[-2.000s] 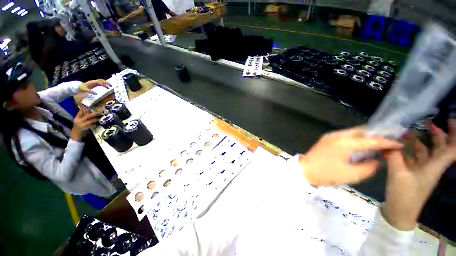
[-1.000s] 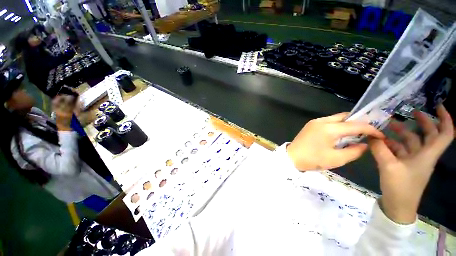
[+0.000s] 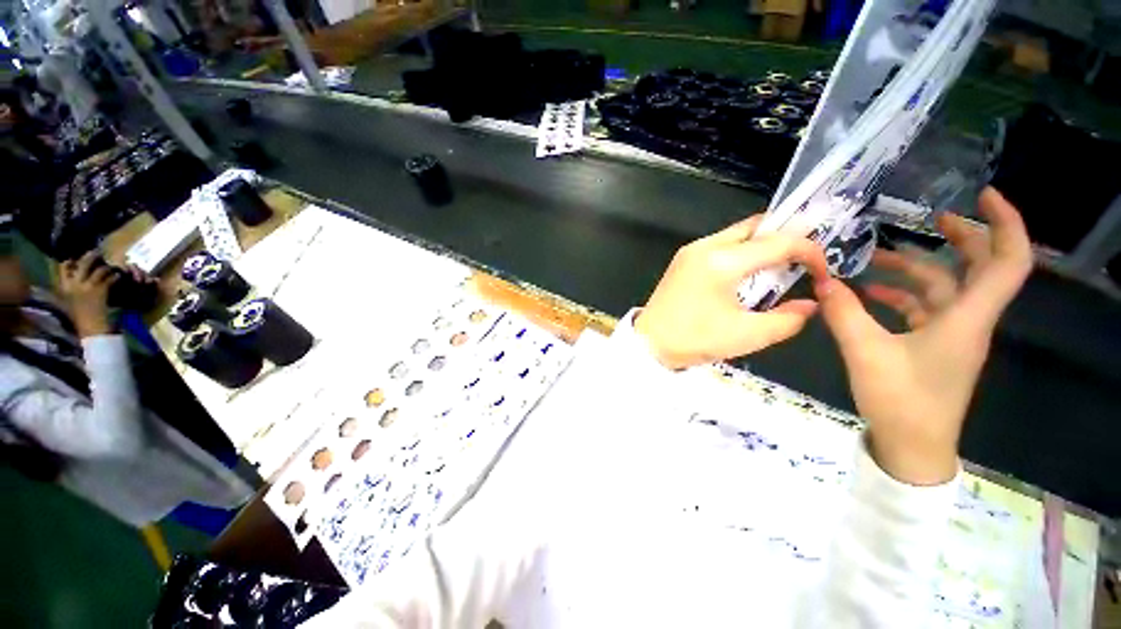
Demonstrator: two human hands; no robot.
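My left hand [image 3: 728, 299] holds a folded white adhesive sheet [image 3: 848, 135] with dark cut-out shapes upright by its lower end. A round die-cut sticker [image 3: 851, 250] shows beside the sheet's lower edge, close to my right thumb and fingers. My right hand [image 3: 916, 332] is beside the sheet, with its thumb near the sticker and its other fingers spread and raised. A clear, thin piece [image 3: 965, 172] shows behind the right fingertips. Whether it joins the sheet or touches the fingers is unclear.
A spare sheet with holes [image 3: 375, 399] and one with dark marks [image 3: 430, 473] lie on the bench. Several black housings [image 3: 268, 332] stand at left near a worker [image 3: 86, 393]. The conveyor belt [image 3: 529, 221] carries a black housing [image 3: 429, 178]. Housing trays [image 3: 701, 117] lie beyond.
Both hands and the sheet sit further left and higher in view. The round sticker now shows at the sheet's lower edge. The neighbouring worker's hands have shifted.
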